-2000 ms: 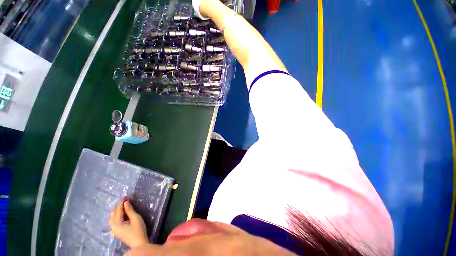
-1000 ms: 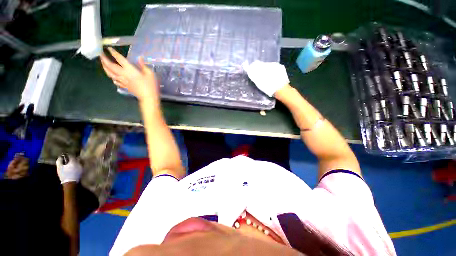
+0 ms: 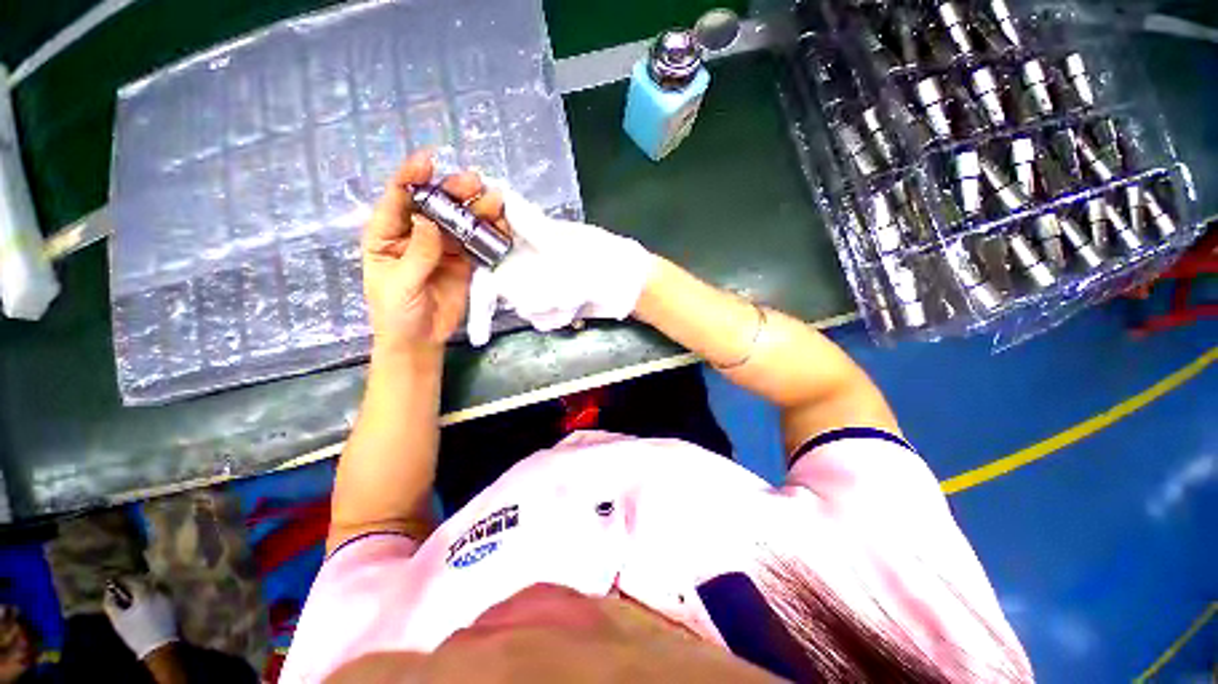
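A machined metal part (image 3: 461, 226), a shiny stepped cylinder, is held in the air over the near right part of the wrapped tray (image 3: 267, 174), tilted with one end up and left. My bare left hand (image 3: 425, 261) grips it with thumb and fingers. My right hand (image 3: 561, 265), in a white glove, is at the part's lower right end, fingers around that end. The gloved fingers partly hide the part's end. The wrapped tray is flat and grey under shiny film.
A light blue bottle (image 3: 664, 96) with a metal top stands right of the wrapped tray. The filled blister tray (image 3: 922, 160) lies at the right. A white upright strip (image 3: 19, 241) is at the far left. A neighbour's gloved hand (image 3: 142, 619) shows at the lower left.
My hands were apart over the wrapped tray with no part seen in them; they have come together around a metal part. The view has shifted, with the filled tray now nearer the middle.
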